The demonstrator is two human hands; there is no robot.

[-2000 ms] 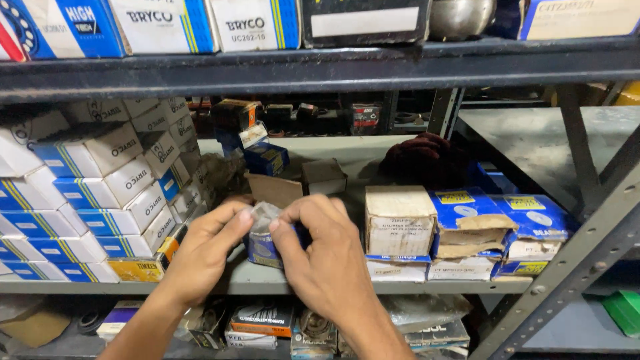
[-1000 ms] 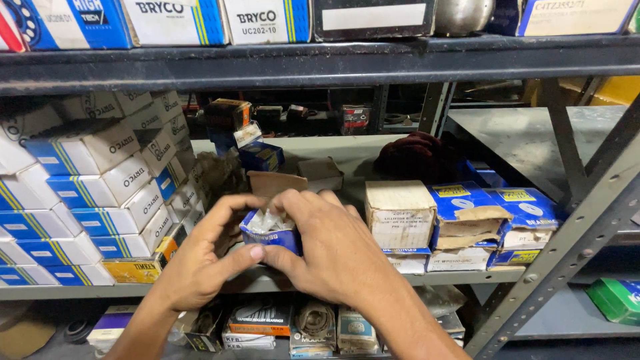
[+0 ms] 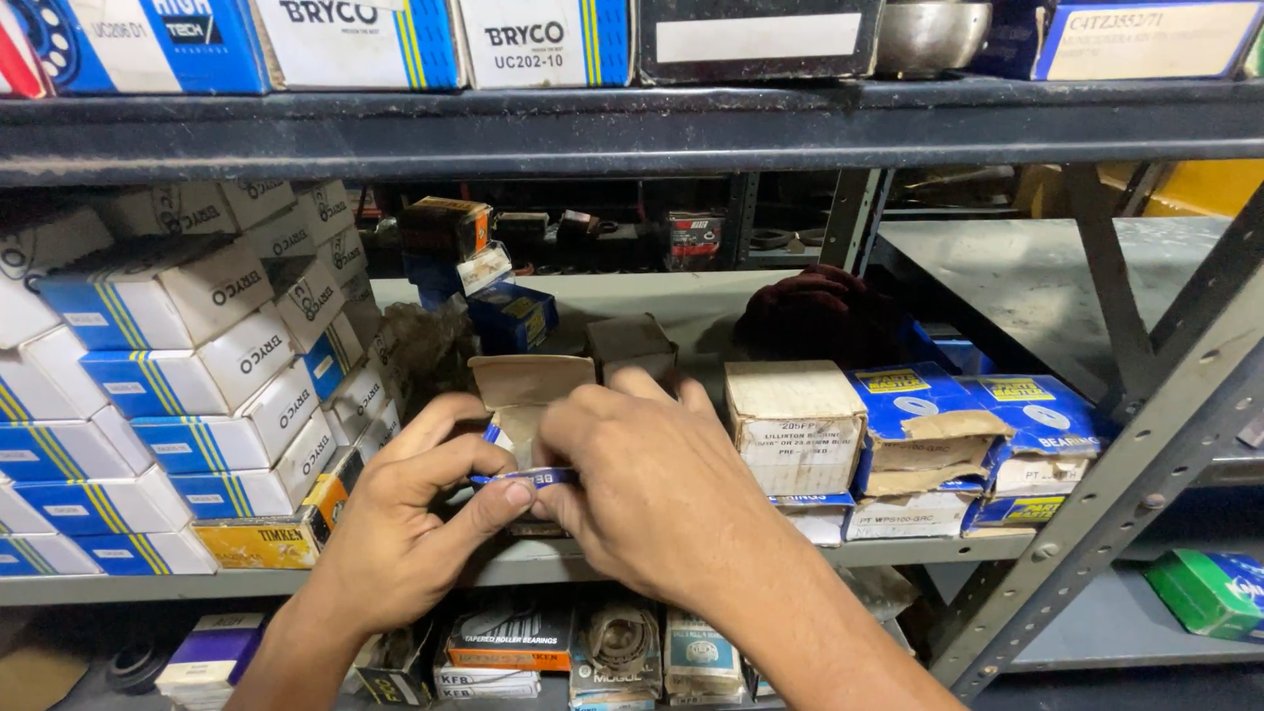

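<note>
My left hand [image 3: 420, 513] pinches the left end of a narrow blue cardboard piece [image 3: 528, 478], part of a small blue bearing box, between thumb and fingers. My right hand [image 3: 642, 474] covers the box's right side, its fingertips at the same blue piece; most of the box is hidden behind the hands. Just behind stands an open cardboard flap [image 3: 531, 381] with pale brown inside. A small worn carton [image 3: 632, 346] sits behind my right fingers.
Stacked white-and-blue Bryco boxes [image 3: 212, 375] and a yellow Timken box [image 3: 259, 543] stand at left. A white carton [image 3: 795, 425] and blue Parts Master boxes [image 3: 913, 405] are at right. The dark upper shelf edge [image 3: 632, 133] runs above; a perforated metal post [image 3: 1116, 474] stands at right.
The blue box was upright with grey wrapping at its top between my hands; now only a narrow blue part shows. My right hand has moved over it, and the open brown flap behind shows more.
</note>
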